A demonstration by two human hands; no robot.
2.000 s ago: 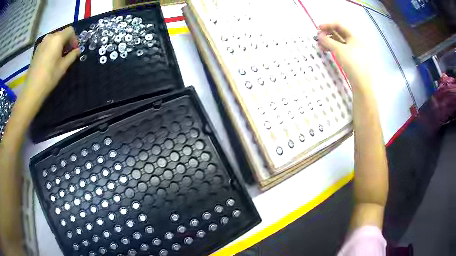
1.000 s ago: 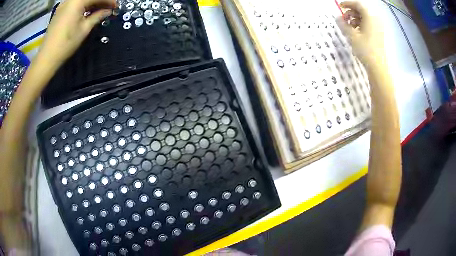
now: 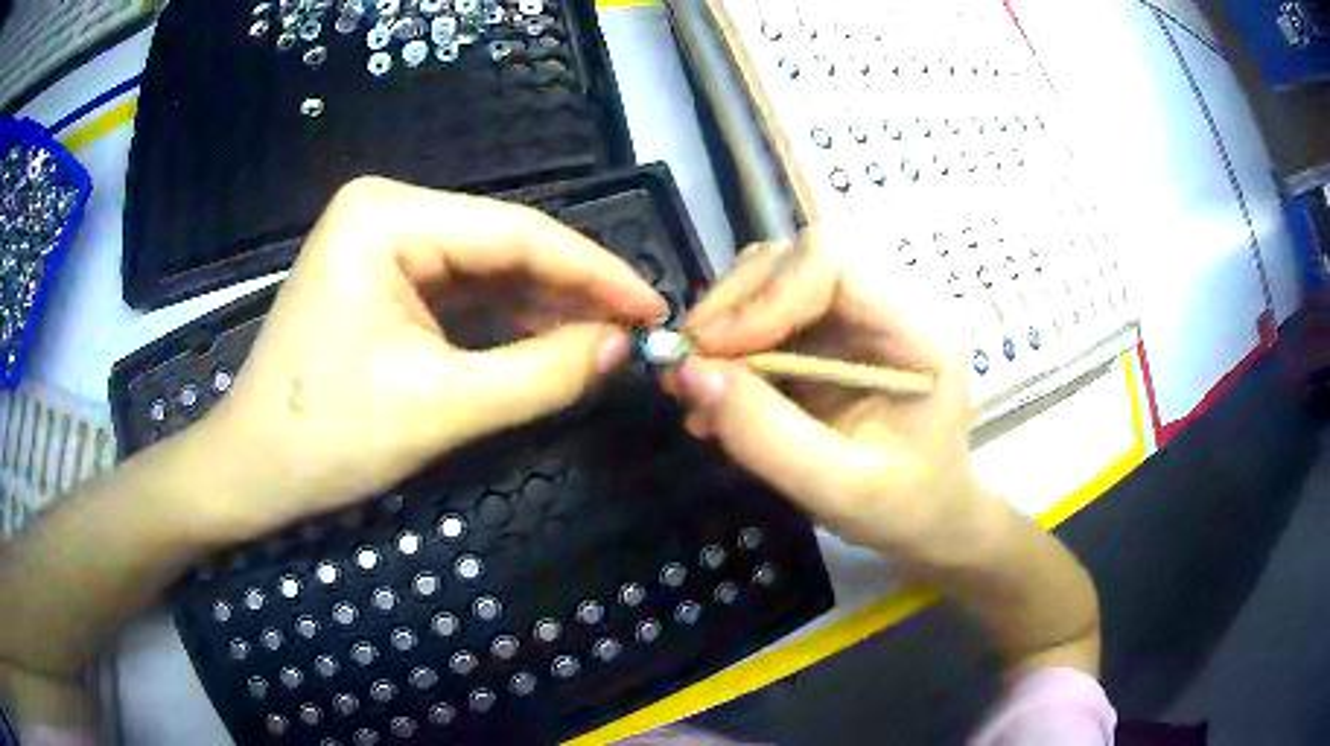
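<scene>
My left hand (image 3: 394, 335) pinches a small round silver piece (image 3: 664, 346) between thumb and fingertips, above the near black pocket tray. My right hand (image 3: 831, 394) touches the same piece with its fingertips and holds a short tan stick (image 3: 839, 373), whose near end reaches the piece. Whether a dark ring part is on the piece is too small to tell. The near black tray (image 3: 584, 496) holds rows of silver pieces in its pockets; my hands and forearms cover its middle and upper left.
A second black tray (image 3: 219, 190) behind holds loose silver pieces (image 3: 416, 29). Stacked white boards (image 3: 934, 197) with rows of ring parts lie at right. A blue bin (image 3: 66, 241) of silver pieces is at left, with pale slotted trays (image 3: 37, 452) at the left edge.
My left hand has come from the loose heap and my right hand from the white board. They now meet over the near tray, at one small silver piece.
</scene>
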